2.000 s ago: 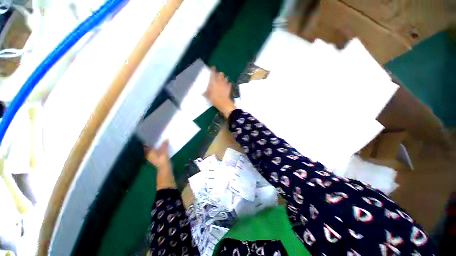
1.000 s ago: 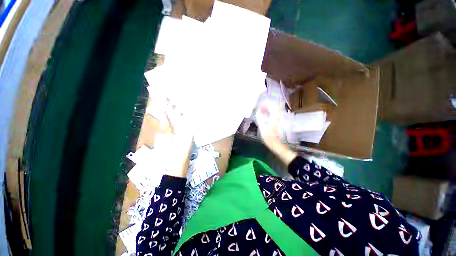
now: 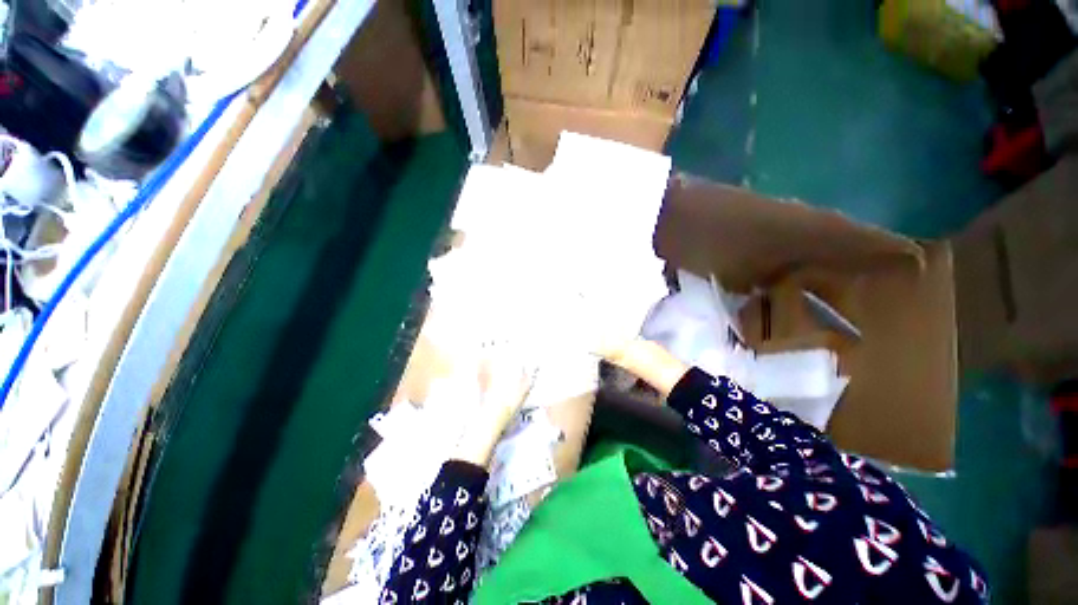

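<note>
A fanned stack of plain white sheets (image 3: 556,254) lies on the brown ledge, overexposed. My right hand (image 3: 627,355) is at the near right edge of the sheets; its fingers are washed out in the glare. My left hand (image 3: 506,396) is at the near edge of the sheets, above the cord heap, its fingers also lost in the white. Whether either hand grips a sheet cannot be told. White slips (image 3: 526,455) lie on the heap of thin white-grey cords (image 3: 505,520) before my green apron.
A large open carton (image 3: 898,355) with white scraps stands to the right. The green conveyor belt (image 3: 284,355) runs left of the ledge. A shelf with a blue tube (image 3: 112,236) and white cords is further left. A brown carton (image 3: 591,59) stands behind the sheets.
The two grey-and-white pieces are no longer in view. My right hand has moved from the large carton to the sheets' near edge. My left hand stays near the sheets. The view has shifted.
</note>
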